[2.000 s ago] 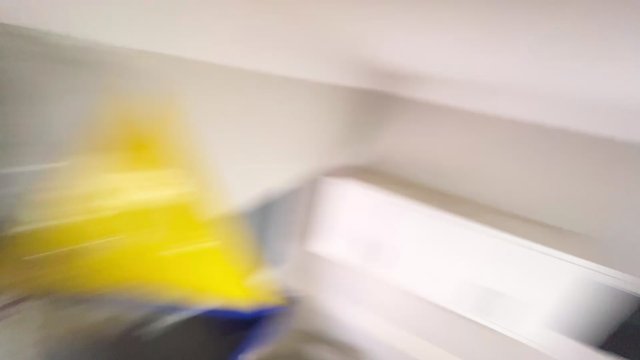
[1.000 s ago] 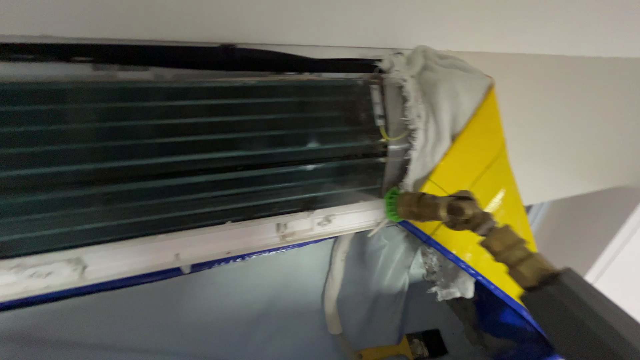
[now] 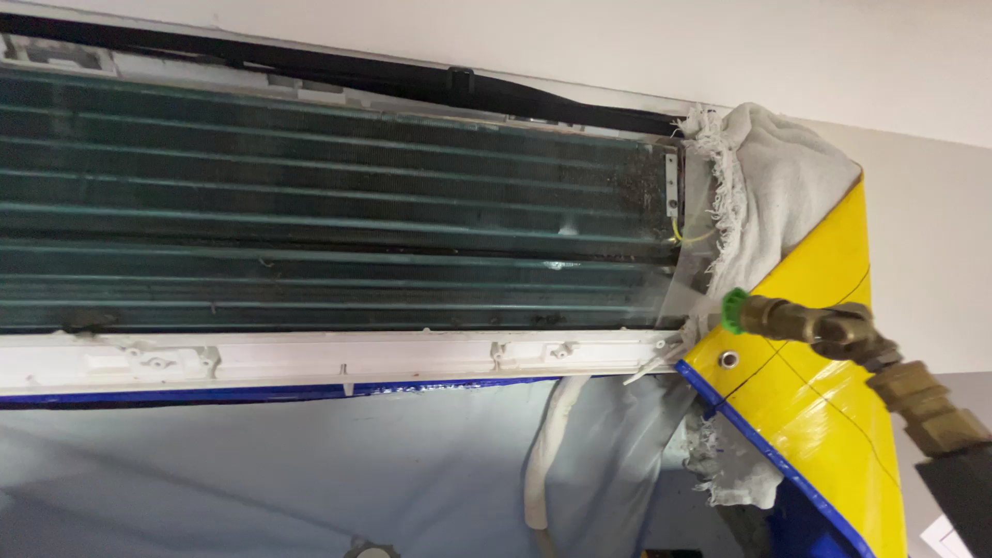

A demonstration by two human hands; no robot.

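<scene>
Neither of my hands shows in the view. A brass spray nozzle with a green tip (image 3: pixel 806 325) reaches in from the lower right on a black lance (image 3: pixel 961 480). A thin fan of spray leaves its tip toward the right end of the finned coil (image 3: pixel 325 209) of a wall air conditioner. The unit's white plastic lower frame (image 3: pixel 418 356) runs below the coil. Grey cloth with a frayed edge (image 3: pixel 775 170) covers the unit's right end, and a yellow sheet with a blue border (image 3: pixel 821 372) wraps around it.
Black foam-like strip (image 3: pixel 403 81) lies along the unit's top edge. Below the frame hangs a grey-blue sheet (image 3: pixel 310 473) with a white wrapped hose (image 3: pixel 550 457) before it. A yellow wire (image 3: pixel 678 231) sits by the metal bracket at the coil's right end. The wall and ceiling are close by.
Two seconds ago the view was blurred, and it has since swung to the unit. Since one second ago, the coil and nozzle appear further right and lower in the view, with spray now plain.
</scene>
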